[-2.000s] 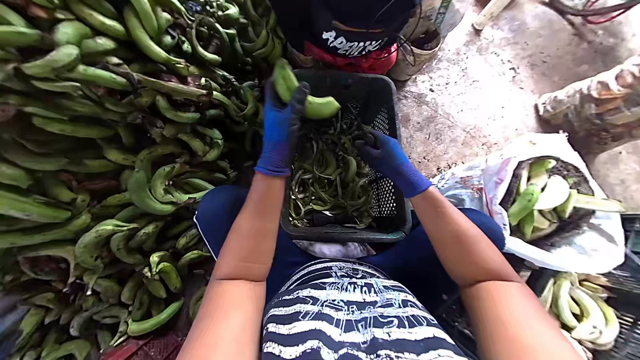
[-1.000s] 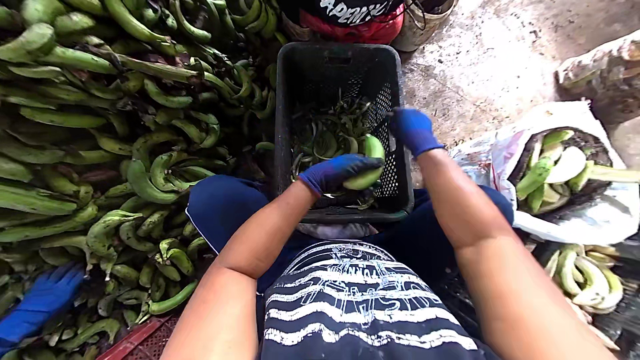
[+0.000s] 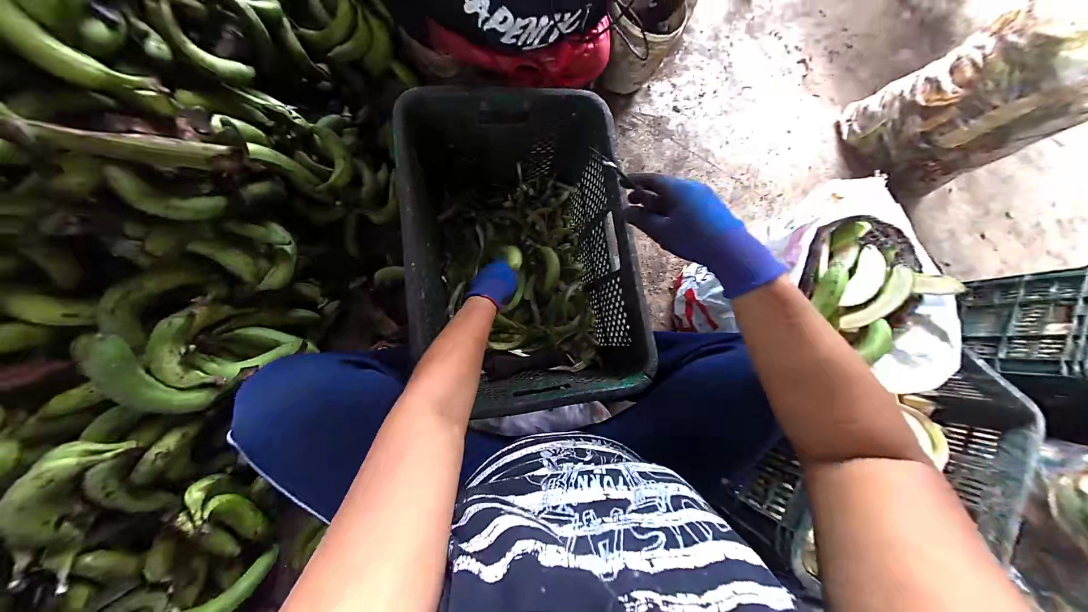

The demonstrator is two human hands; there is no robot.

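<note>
My left hand (image 3: pixel 495 282), in a blue and dark glove, reaches down into the black plastic crate (image 3: pixel 633 297) between my legs. Its fingers are at a green plantain (image 3: pixel 511 257), mostly hidden by the hand. Green peel strips (image 3: pixel 544 314) cover the crate's bottom. My right hand (image 3: pixel 667 204), also gloved, is at the crate's right rim, its fingers curled around a thin, dark tool, perhaps a knife (image 3: pixel 614 163). Unpeeled green plantains (image 3: pixel 144 374) lie heaped to the left of the crate.
A white sack (image 3: pixel 922 357) with plantains and peels stands at the right. Green crates (image 3: pixel 1024 327) are beyond and below it. A bundled sack (image 3: pixel 952 110) lies on the concrete floor at upper right. A red and black bag (image 3: pixel 527 42) and a bucket (image 3: pixel 646 51) stand behind the crate.
My left hand has gone deeper into the crate, where a second ago it held a green plantain higher up. The other blue-gloved hand at lower left is out of view.
</note>
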